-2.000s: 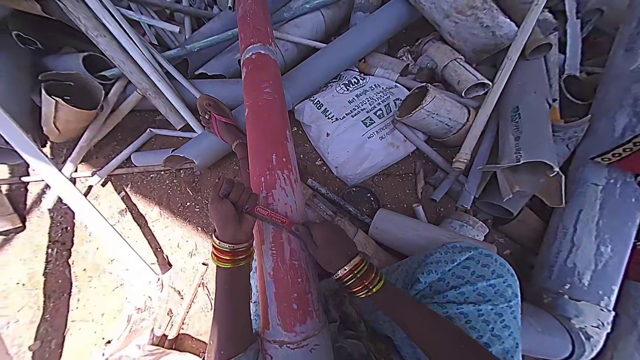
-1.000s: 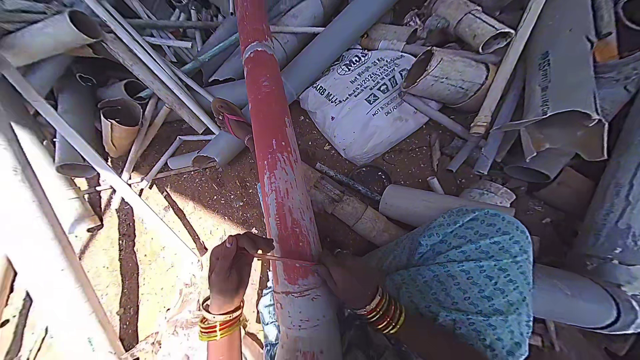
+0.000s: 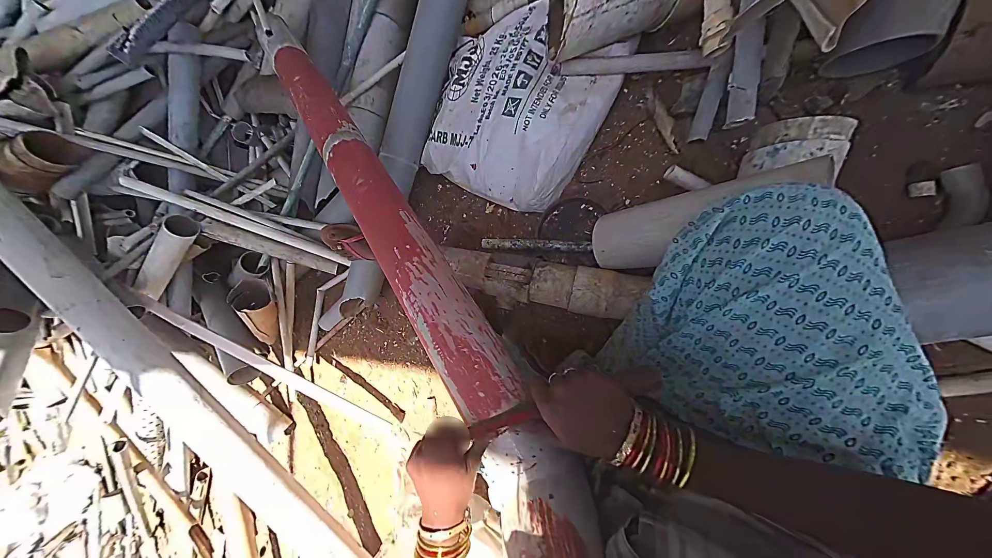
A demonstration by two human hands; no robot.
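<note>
A long pipe with worn red paint runs from the upper left down to my lap, its near end scraped to grey-white. Across it lies a thin red strip-like tool, perhaps a blade, gripped at both ends. My left hand is closed on its left end, beside the pipe. On the pipe's right side, my right hand holds the other end, fingers curled. Both wrists wear bangles. Blue patterned cloth covers my bent knee at the right. The tool's exact kind cannot be told.
Grey and white plastic pipes are heaped at the left and along the top. A printed white sack lies on the soil beyond the pipe. A thick grey pipe lies by my knee. A foot in a sandal shows beside the red pipe.
The view has turned and shifted. Both hands have moved down the red pipe toward its near end, still holding the strip-like tool across it. More bare grey shows near the pipe's near end.
</note>
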